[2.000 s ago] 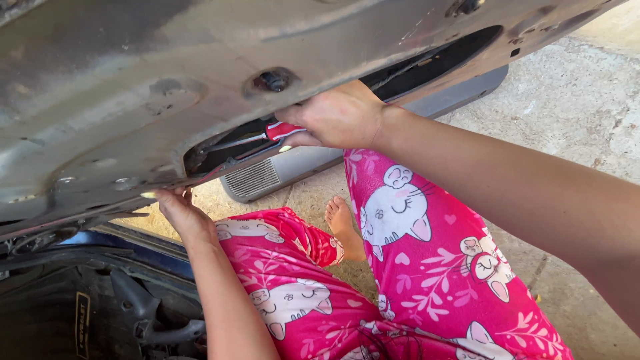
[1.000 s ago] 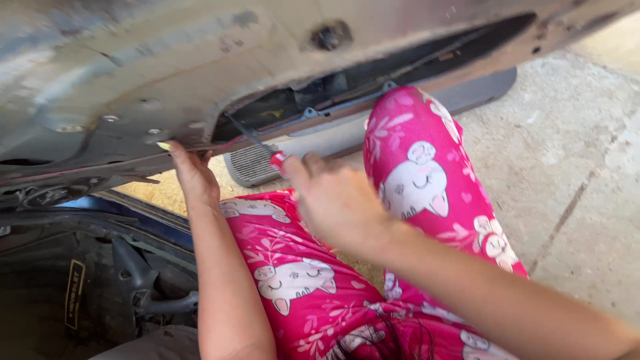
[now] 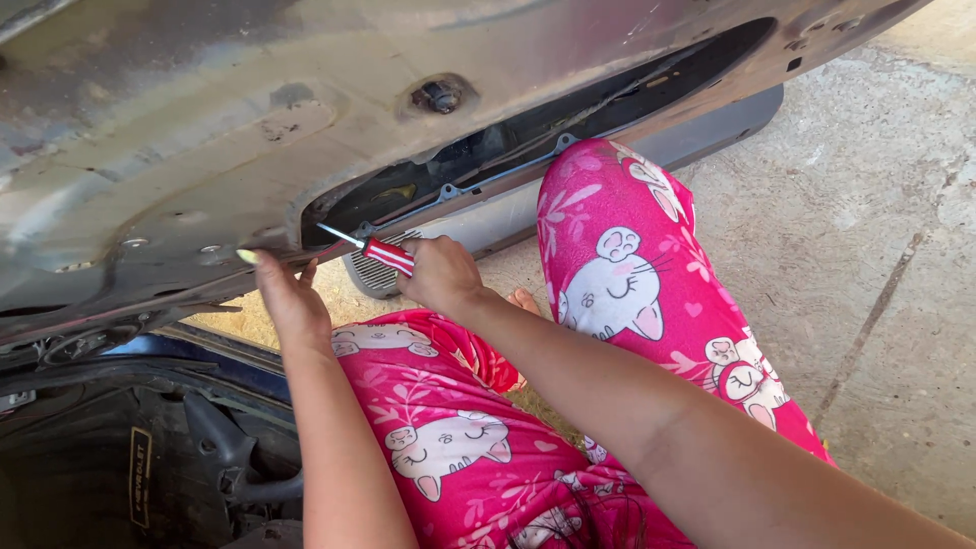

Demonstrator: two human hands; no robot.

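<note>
My right hand (image 3: 442, 276) is closed around the red-and-white handle of a screwdriver (image 3: 387, 256). Its metal shaft points up and left, with the tip at the near left corner of a long dark opening in a bare metal car panel (image 3: 229, 145). My left hand (image 3: 291, 297) rests at the panel's lower edge, thumb on its face and fingers partly hidden beneath; I see no tool in it. Small bolt tabs (image 3: 448, 192) line the opening's lower rim. A round fitting (image 3: 438, 95) sits in the panel above the opening.
A grey plastic trim piece with a slotted grille (image 3: 377, 273) lies beneath the panel on the concrete ground (image 3: 862, 252). At lower left is a dark cavity with a Chevrolet-marked strip (image 3: 140, 477) and black plastic parts. My legs in pink patterned trousers (image 3: 610, 305) are close below the panel.
Two seconds ago my right hand was up at the opening with the screwdriver reaching inside; it has since drawn back toward me, still holding it. My left hand stays at the panel edge.
</note>
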